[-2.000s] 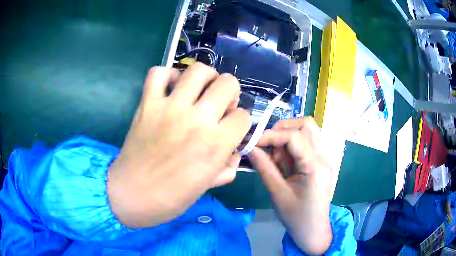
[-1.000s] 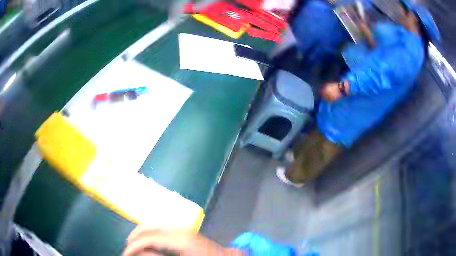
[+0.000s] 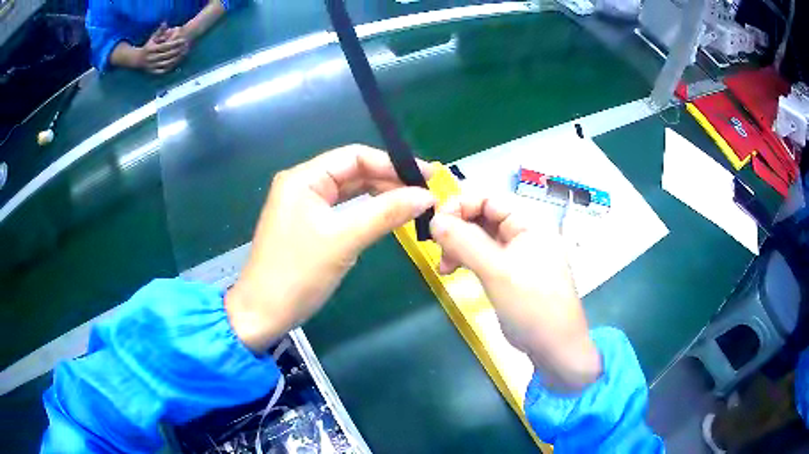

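A long flat black strip (image 3: 373, 93) is held upright in front of me, its lower end between my two hands. My left hand (image 3: 324, 235) pinches the strip near its lower end between thumb and fingers. My right hand (image 3: 510, 270) has its thumb and fingertips at the strip's lower end, from the right. Whether it grips the strip firmly is hard to tell. The open device housing (image 3: 330, 390) is at the bottom, partly hidden by my left sleeve, with a pale curved flat cable (image 3: 270, 403) inside.
The long yellow block (image 3: 466, 310) lies behind and below my hands. A red-blue packet (image 3: 563, 190) lies on white paper (image 3: 621, 217). A pale rail runs beside the green belt. Another person's clasped hands (image 3: 165, 49) are top left. A grey stool (image 3: 754, 324) stands right.
The view has swung back from the floor and stool side. Both hands are now raised at the black strip, which did not show before. The housing now sits at the bottom edge.
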